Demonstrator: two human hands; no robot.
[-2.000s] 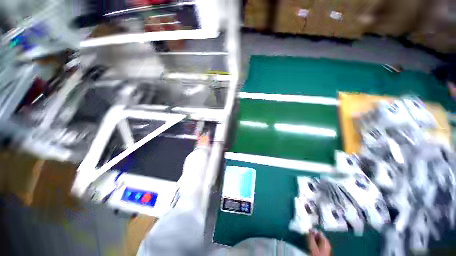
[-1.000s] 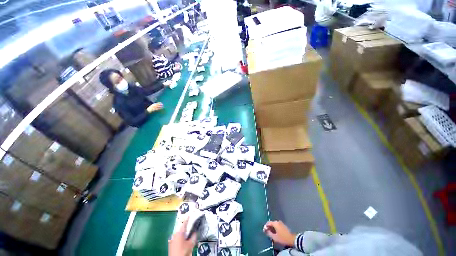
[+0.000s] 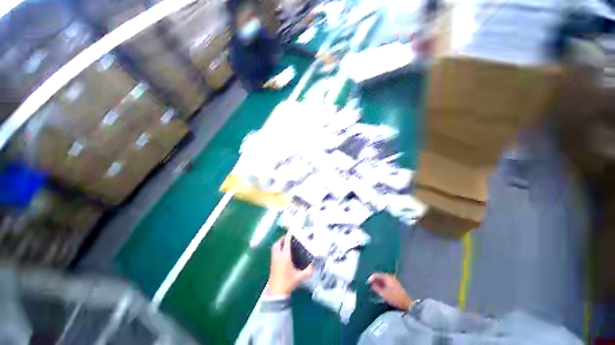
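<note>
Many small white product boxes lie in a loose, blurred pile on the green table, partly over a yellow wooden board. My left hand is at the near left edge of the pile, holding a dark-faced small box between thumb and fingers. My right hand is over the table's right edge, right of the near boxes. Its fingers are curled and nothing shows in it; blur hides the fingertips.
The green conveyor belt with a white rail runs at left. Open brown cartons stand right of the table. A person in dark clothes is across the table. Labelled cartons are stacked at left. A dark machine part is at lower left.
The view has swung left, so the pile and cartons sit further right in the picture. My left hand still holds a dark-faced box, now upright at the pile's edge. My right hand remains right of the pile.
</note>
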